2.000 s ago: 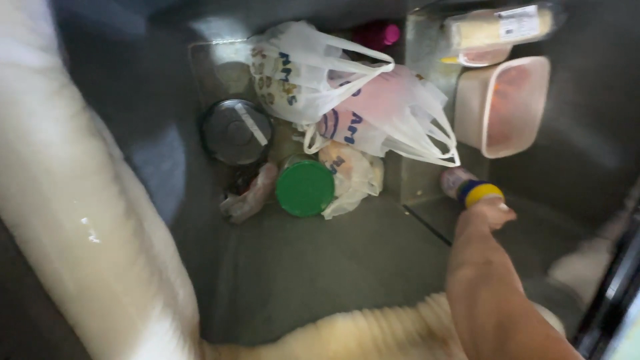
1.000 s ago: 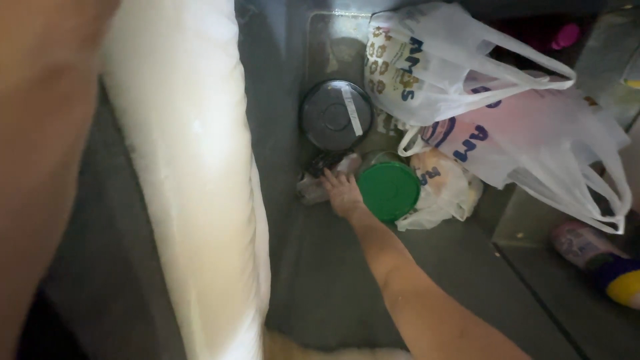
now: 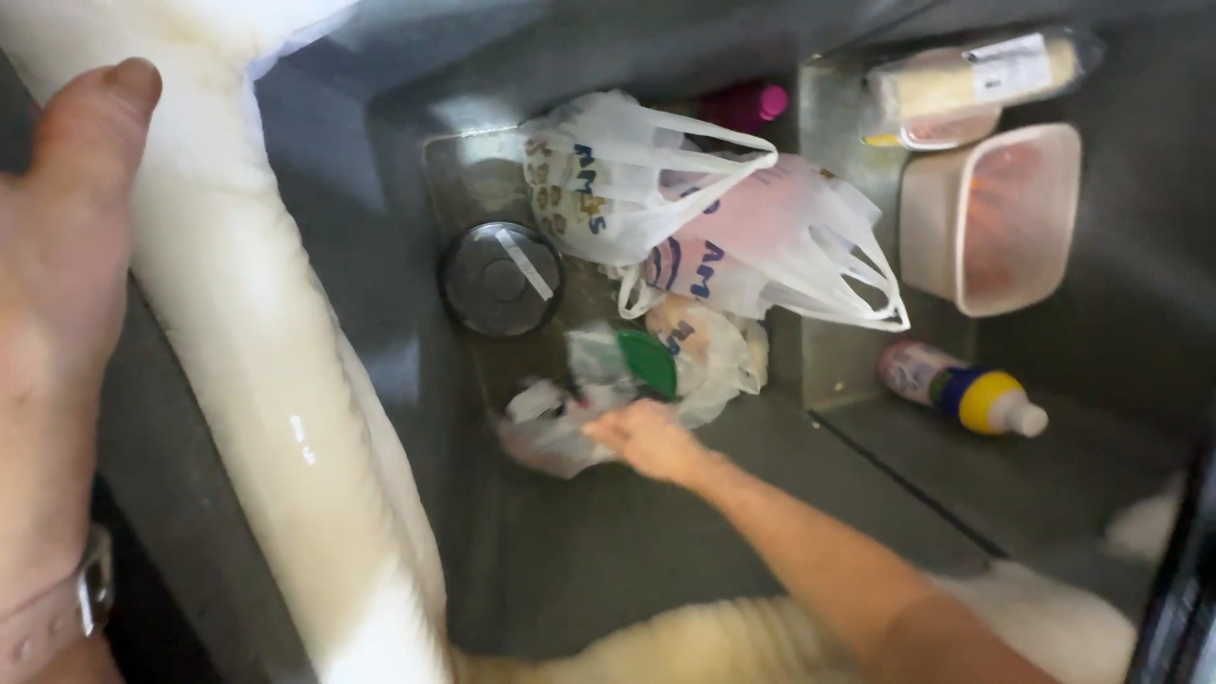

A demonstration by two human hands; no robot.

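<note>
My right hand reaches into a deep dark chest with its fingers on a small clear plastic bag; the contents are blurred. The bag partly covers a green round lid. Beside the lid lies a knotted plastic bag with something pale inside. A black round lid with a light strip is above the small bag. Two white plastic carrier bags with dark print lie farther back. My left hand, with a strapped wrist, is at the left by the pale padded rim and holds nothing that I can see.
The thick cream rim seal runs down the left and along the bottom. On a raised step at the right are a plastic tub with orange-red contents and a wrapped pale package. A bottle with a yellow band lies below. A magenta-capped item is behind.
My right hand was at the yellow-banded bottle two seconds ago, then moved left to the small bag. The small bag has shifted and now partly covers the green lid.
</note>
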